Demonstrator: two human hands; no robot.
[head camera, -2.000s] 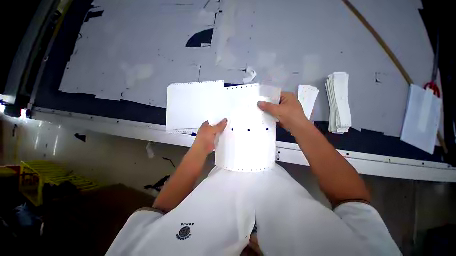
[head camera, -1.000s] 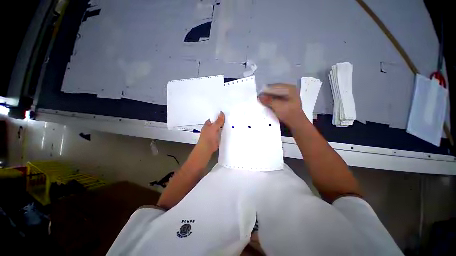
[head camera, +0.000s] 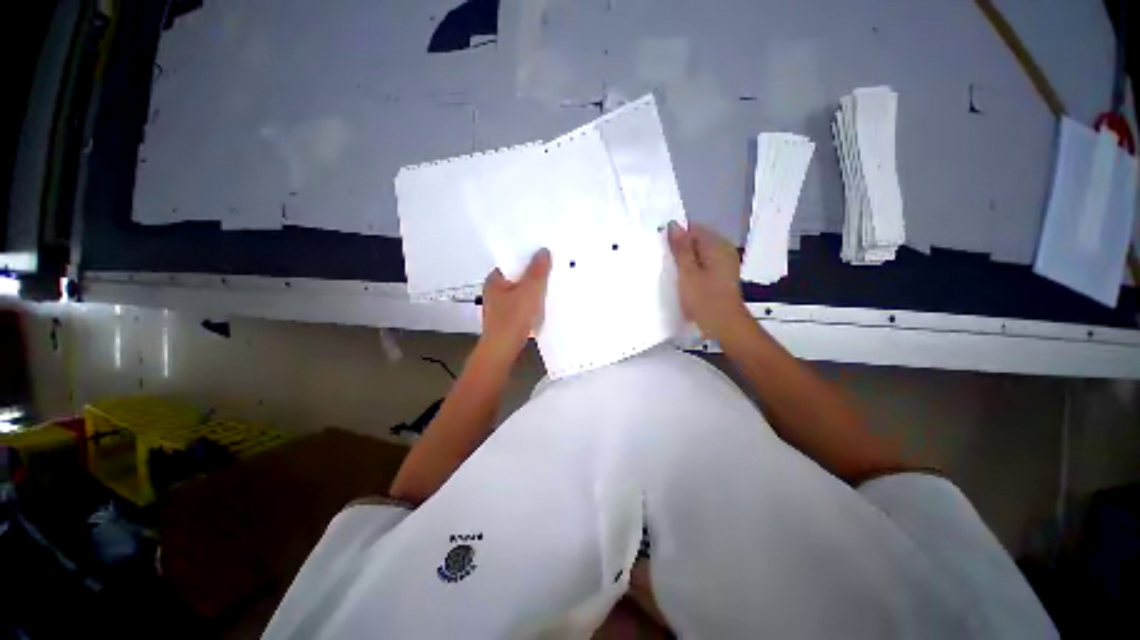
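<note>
A white cut panel (head camera: 600, 300) with a row of dark dots lies tilted over the table's front edge and reaches toward my lap. My left hand (head camera: 515, 300) holds its left edge, thumb on top. My right hand (head camera: 706, 275) holds its right edge near a dot, thumb on top; the fingers under the panel are hidden. The upper right part of the panel looks like a separate flap or layer. The unfolded pile (head camera: 438, 231) lies to the left, partly covered by the panel.
A folded panel pile (head camera: 778, 206) and a thicker bundle (head camera: 869, 175) lie right of my hands. Farther right are a white sheet (head camera: 1085, 213), red-handled scissors (head camera: 1113, 129) and a wooden stick (head camera: 1019, 53). A yellow crate (head camera: 125, 438) is on the floor at left.
The panel has turned, its top edge now slanting up to the right. My right hand has moved from the upper part down to the panel's right edge. The view has shifted, so table items appear higher.
</note>
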